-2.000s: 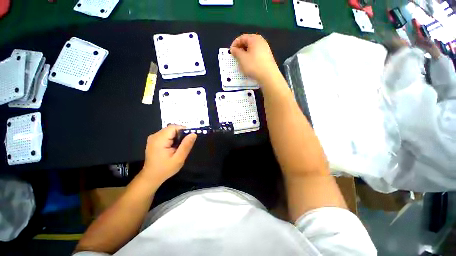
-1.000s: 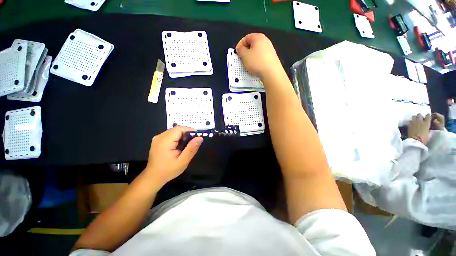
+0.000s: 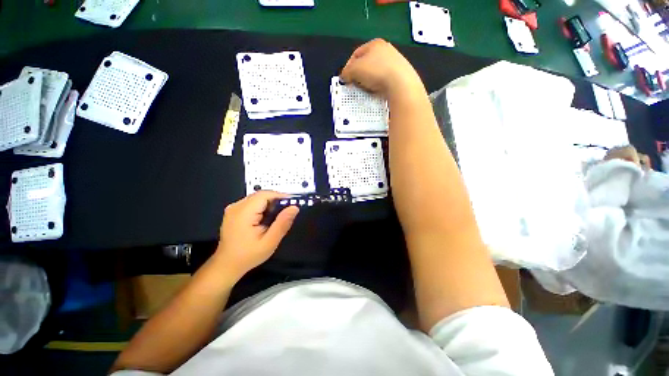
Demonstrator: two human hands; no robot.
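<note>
My left hand (image 3: pixel 257 231) pinches a black sheet of adhesive feet (image 3: pixel 315 198) with white spots, held over the near edge of the two lower plate stacks. My right hand (image 3: pixel 374 66) is at the top left corner of the upper right stack of perforated cover plates (image 3: pixel 358 110), fingertips down on the plate near a dark dot. Whether it holds a pad is hidden. The lower right stack (image 3: pixel 356 167), lower left stack (image 3: pixel 279 161) and upper left stack (image 3: pixel 273 82) show dark dots at corners.
A yellow utility knife (image 3: pixel 229 126) lies left of the stacks. More plates (image 3: pixel 122 92) lie at left. A plastic bag (image 3: pixel 513 161) covers goods at right, beside another person's sleeve (image 3: pixel 623 228). Plates and red-black devices lie on the green belt (image 3: pixel 337 22).
My right hand has moved from over the plate's upper part onto its top left corner. The other person's arms at right have shifted. The camera view has moved slightly.
</note>
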